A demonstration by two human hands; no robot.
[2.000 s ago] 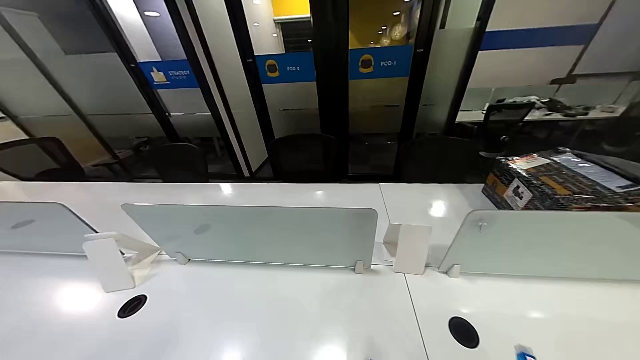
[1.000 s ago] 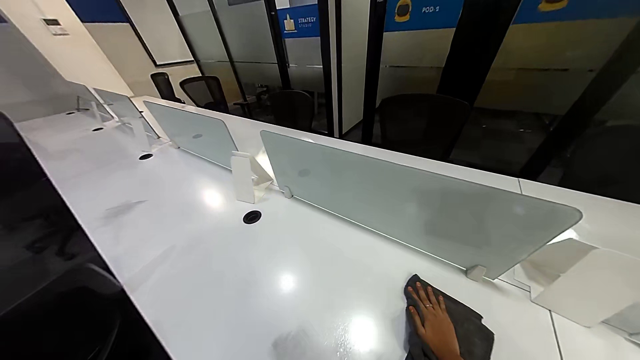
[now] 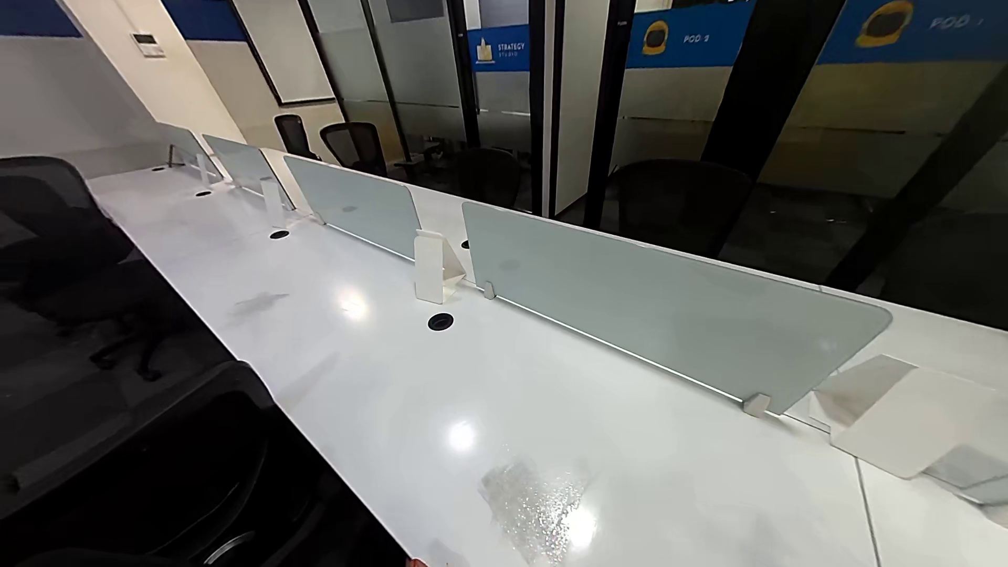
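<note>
Neither hand shows clearly; only a small reddish sliver, perhaps a fingertip, touches the bottom edge of the view, and I cannot tell which hand it belongs to. Near it, a wet patch of droplets (image 3: 535, 504) glistens on the white desk top (image 3: 378, 394). A frosted glass divider (image 3: 654, 299) stands behind the patch, held by small clamps (image 3: 756, 405). Fainter smudges (image 3: 260, 303) mark the desk farther left. The dark cloth is out of view.
White folded stands (image 3: 429, 268) sit between the dividers, one larger at the right (image 3: 906, 417). Black round cable grommets (image 3: 440, 321) dot the desk. A black mesh chair (image 3: 197, 465) is close to the front edge, another (image 3: 55, 213) farther off.
The hand that lay on a dark cloth on the desk a second ago has left the view with the cloth. The view has turned left since two seconds ago.
</note>
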